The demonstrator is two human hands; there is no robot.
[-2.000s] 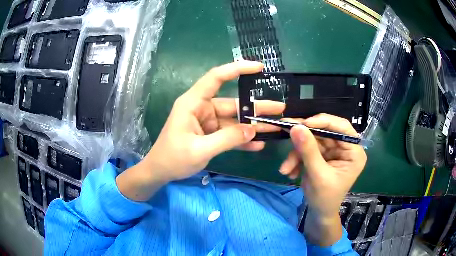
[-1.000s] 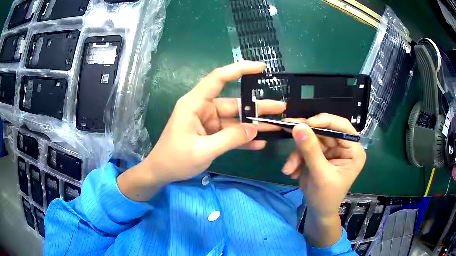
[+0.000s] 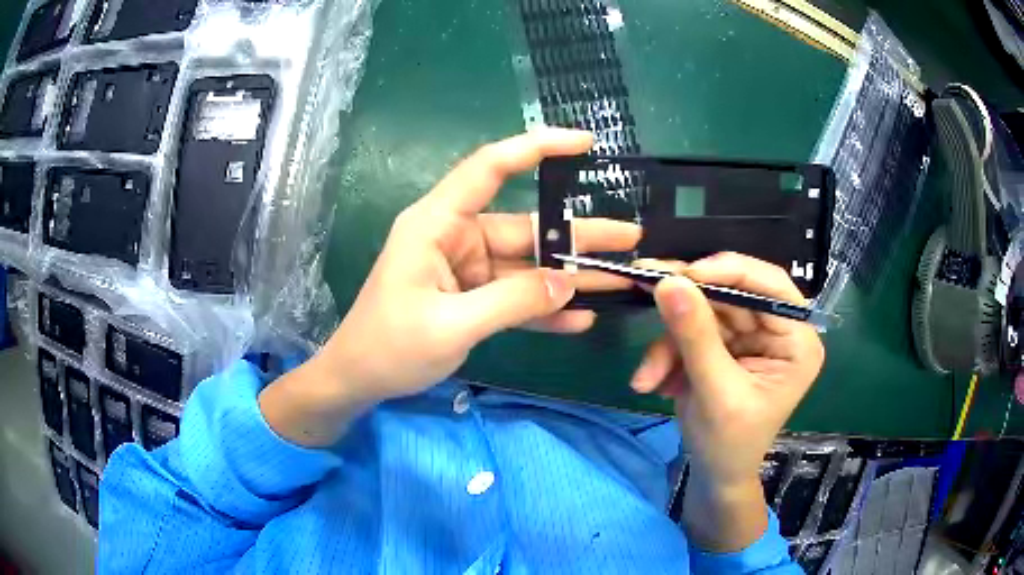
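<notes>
My left hand (image 3: 432, 281) holds a black phone frame (image 3: 730, 202) by its left end, thumb on the near edge and fingers behind and at the far edge. The frame lies lengthwise left to right above the bench, cut-outs at its left end. My right hand (image 3: 736, 348) holds dark tweezers (image 3: 719, 294) like a pen. Their pale tips are at the frame's lower left corner, near my left thumb. Whether a small piece is at the tips cannot be told. A strip of die-cut adhesive parts (image 3: 573, 67) lies behind the frame.
A blister tray (image 3: 163, 169) of black frames in crinkled plastic film (image 3: 337, 135) stands at left, more trays (image 3: 146, 393) below it. Spare adhesive sheets (image 3: 881, 146) and a grey-black tape dispenser (image 3: 943, 303) are at right. Pale wooden strips (image 3: 803, 28) lie at the back.
Almost nothing differs. The left end of the frame and the tweezer tips have shifted very slightly away from me; both hands keep the same grip.
</notes>
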